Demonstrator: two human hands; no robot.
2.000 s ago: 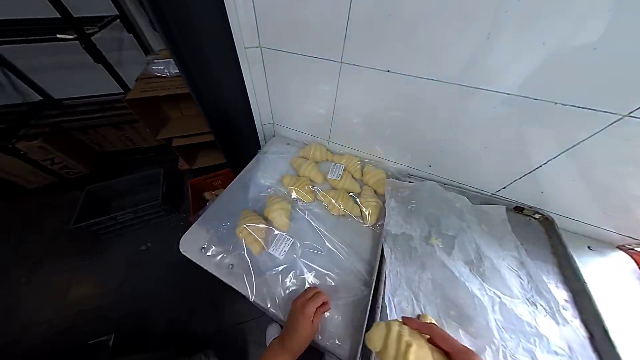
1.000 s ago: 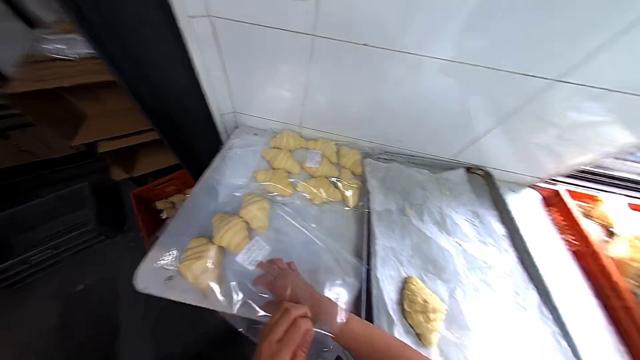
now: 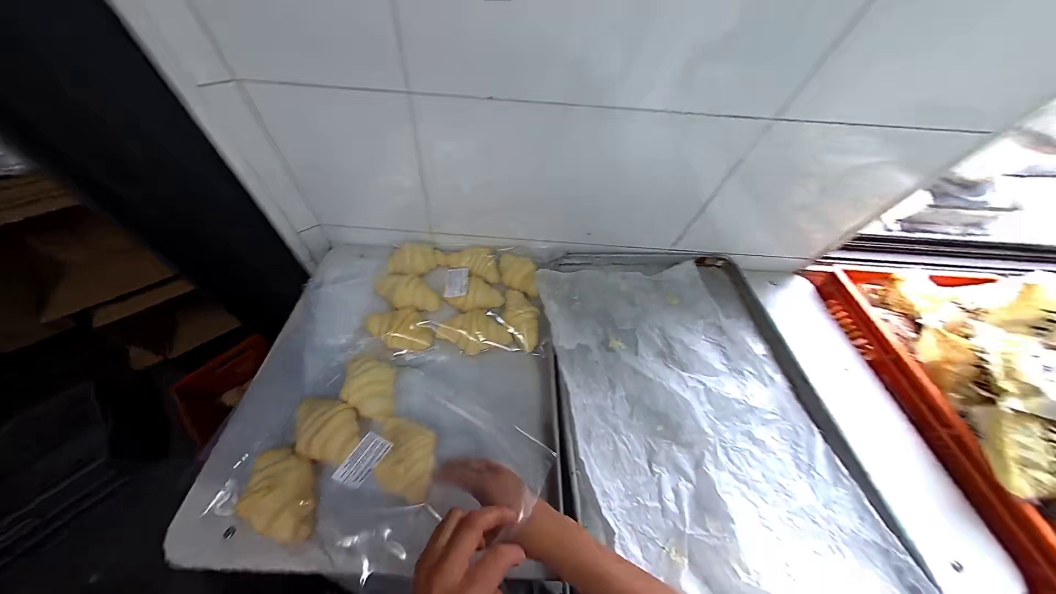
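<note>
My right hand [image 3: 483,483] reaches inside a clear plastic bag [image 3: 495,400], its fingertips close to an unbaked croissant [image 3: 407,459]; blur and film hide whether it touches it. At the bag's mouth, my left hand [image 3: 466,549] has bent fingers close to the film; whether it pinches it I cannot tell. Several dough croissants [image 3: 326,429] lie in this bag around a printed label [image 3: 363,459]. Behind, a second bag of croissants [image 3: 474,330] with a label [image 3: 456,282] lies flat. Both bags rest on the left tray [image 3: 194,528].
A metal tray [image 3: 784,371] lined with crinkled baking paper [image 3: 660,429] adjoins on the right. Farther right is an orange crate [image 3: 907,396] of bagged goods. White tiles [image 3: 577,165] rise behind. Another orange crate [image 3: 219,384] sits low at the left, near cardboard boxes [image 3: 107,256].
The croissant seen on the papered tray a second ago is gone from there, and the front bag holds one more. My right hand remains in the bag. The view has shifted.
</note>
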